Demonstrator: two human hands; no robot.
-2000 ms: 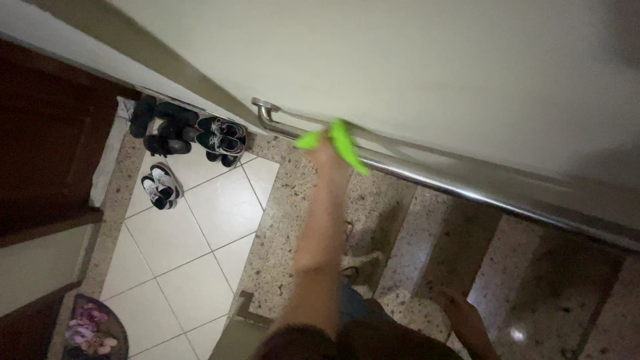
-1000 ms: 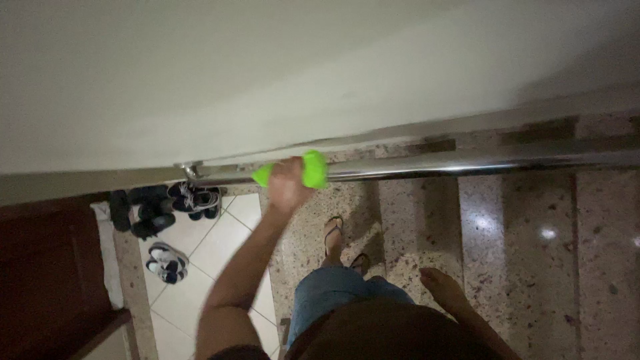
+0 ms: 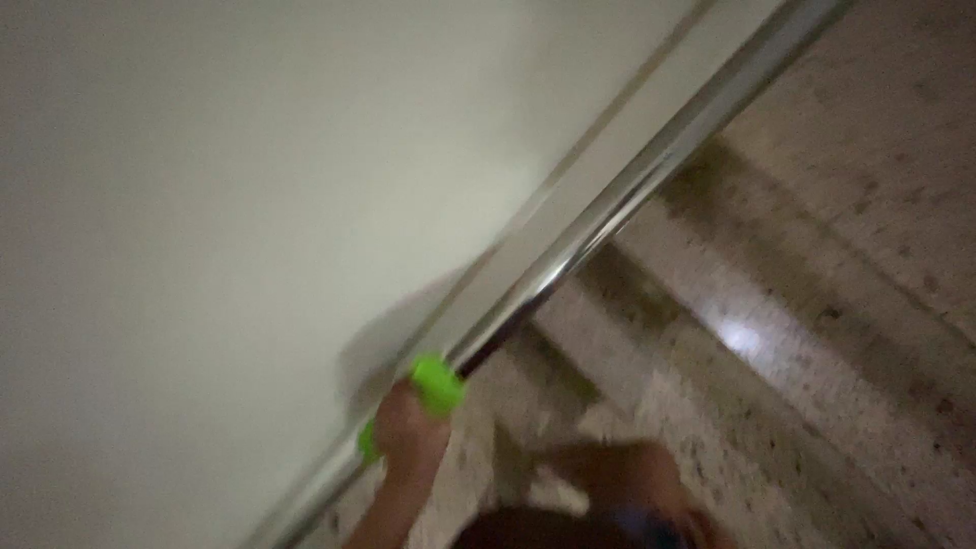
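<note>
My left hand [image 3: 412, 423] is closed around a bright green cloth [image 3: 437, 385], which wraps the shiny metal handrail [image 3: 564, 255]. Green shows on both sides of the fist. The cloth's underside is hidden by the hand and rail. Lower and to the right, over the steps, a blurred bare limb [image 3: 633, 469] appears to be my right hand and forearm; its fingers cannot be made out, nor whether they hold anything.
A pale wall [image 3: 267, 206] runs close along the handrail on the left. Speckled stone stairs [image 3: 770, 374] lie below and to the right, with light glinting off one step. My dark top [image 3: 526, 530] shows at the bottom edge.
My left hand has moved along the rail, away from its end bracket, with the green cloth still in it. The view has turned; the shoes and tiled floor are out of sight.
</note>
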